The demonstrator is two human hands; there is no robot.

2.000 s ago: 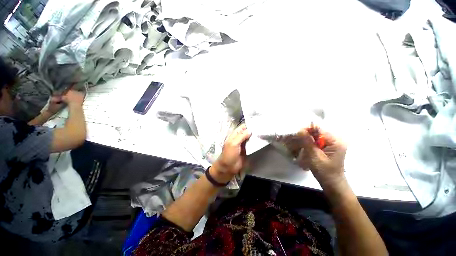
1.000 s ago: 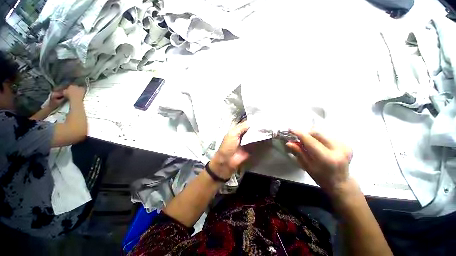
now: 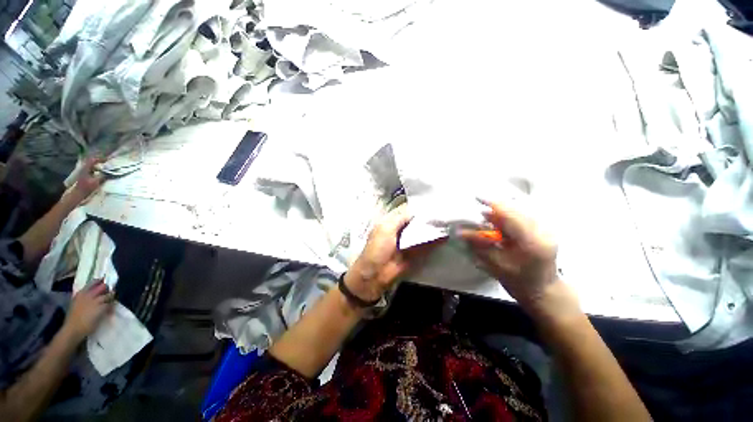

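A pale grey-white garment [image 3: 330, 189] lies on the table in front of me, its lower part reaching the table edge. My left hand [image 3: 381, 251] grips a folded edge of the garment near its middle. My right hand [image 3: 518, 251] is just to the right, closed around thread snips [image 3: 489, 236] with an orange-red handle; the short blades point left toward the cloth. The white cloth between the hands is overexposed, so its outline is hard to see.
A dark smartphone [image 3: 242, 157] lies at left on the white table [image 3: 190, 218]. A crumpled garment pile [image 3: 157, 74] is at the back left, another garment [image 3: 685, 239] at the right. A person's hands [image 3: 89, 307] handle cloth at far left. Grey cloth [image 3: 277, 305] hangs below the table edge.
My right hand first opened somewhat, then closed around the snips again, with the orange handle showing. My left hand's fingers have settled on the cloth. The other person has lowered one hand to white cloth.
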